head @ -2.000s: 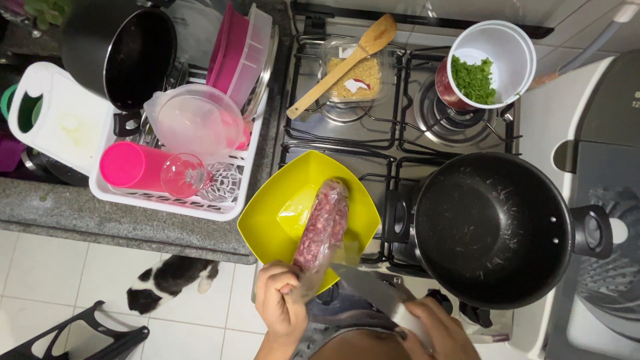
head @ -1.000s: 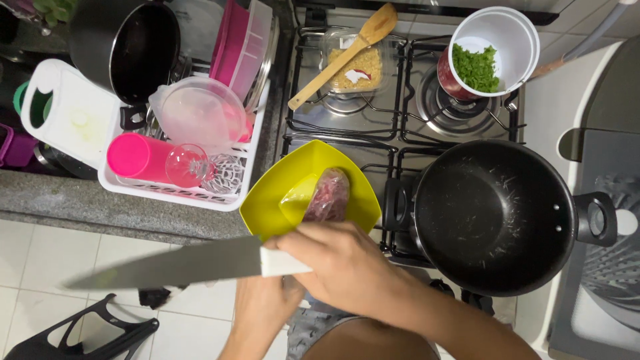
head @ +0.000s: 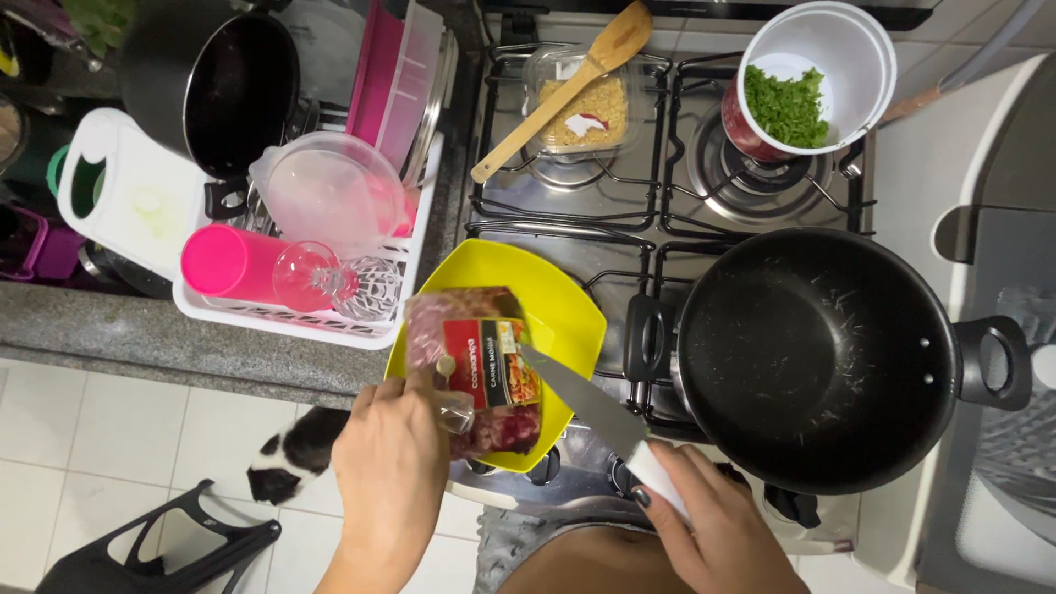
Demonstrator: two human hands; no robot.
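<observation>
A plastic-wrapped pack of ground meat (head: pixel 495 429) with a printed label lies across the yellow bowl (head: pixel 565 305), which stands at the front left of the gas stove. My left hand (head: pixel 392 466) grips the near left edge of the wrapping, beside the pack's closure. In my right hand (head: pixel 701 503) is the white handle of a kitchen knife (head: pixel 586 400). Its blade points up and left, with the tip at the label's right edge; whether it touches is unclear. Right of the bowl, a black two-handled pan (head: pixel 813 355) sits on the stove.
A wooden spoon (head: pixel 536 136) rests on a clear plastic container (head: pixel 615 107). Behind the pan stands a tub (head: pixel 858 82) with chopped greens. A white dish rack (head: pixel 280 326) full of dishes is on the left counter. On the floor are a black-and-white cat (head: pixel 301 454) and a black stool (head: pixel 165 528).
The knife blade, which pointed left across the front of the bowl one second ago, now points up at the pack. The pack has been turned so its label shows.
</observation>
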